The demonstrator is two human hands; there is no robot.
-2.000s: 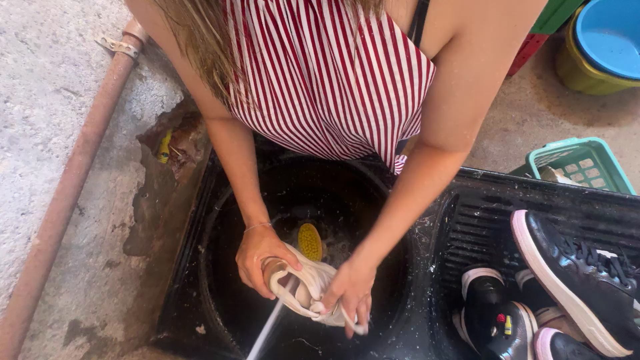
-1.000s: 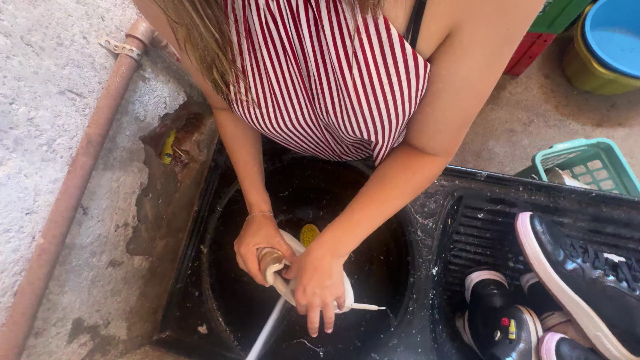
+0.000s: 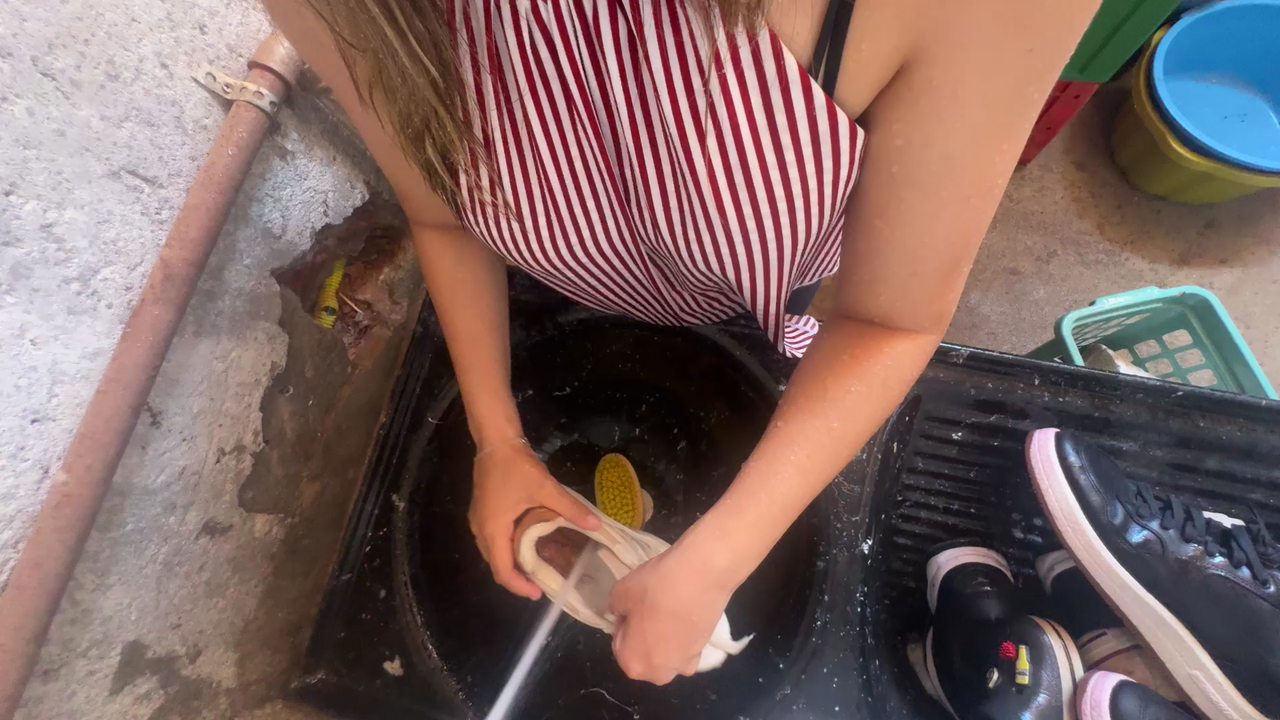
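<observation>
My right hand [image 3: 520,520], at picture left, grips the rim of a wet cream fabric item [image 3: 630,545] that looks like a soft shoe. Its rounded opening faces up, with brown showing inside. My left hand [image 3: 670,615], at picture right, is closed on its other side, fingers mostly hidden; a white end sticks out past them. A stream of water [image 3: 530,645] from the bottom edge runs into the opening. Behind the item, an oval scrub brush with yellow bristles [image 3: 619,490] lies in the round black basin [image 3: 690,400].
Black shoes with pale soles [image 3: 1130,570] stand on the ribbed drainboard [image 3: 960,460] at right. Beyond its edge are a green plastic basket [image 3: 1200,325] and a blue basin [image 3: 1225,80] nested in a yellow one. A brown pipe [image 3: 150,330] runs along the rough wall at left.
My left hand, laid across the item a second ago, has moved back and uncovered its opening, where the water now enters. My right hand keeps its hold. More of the brush shows.
</observation>
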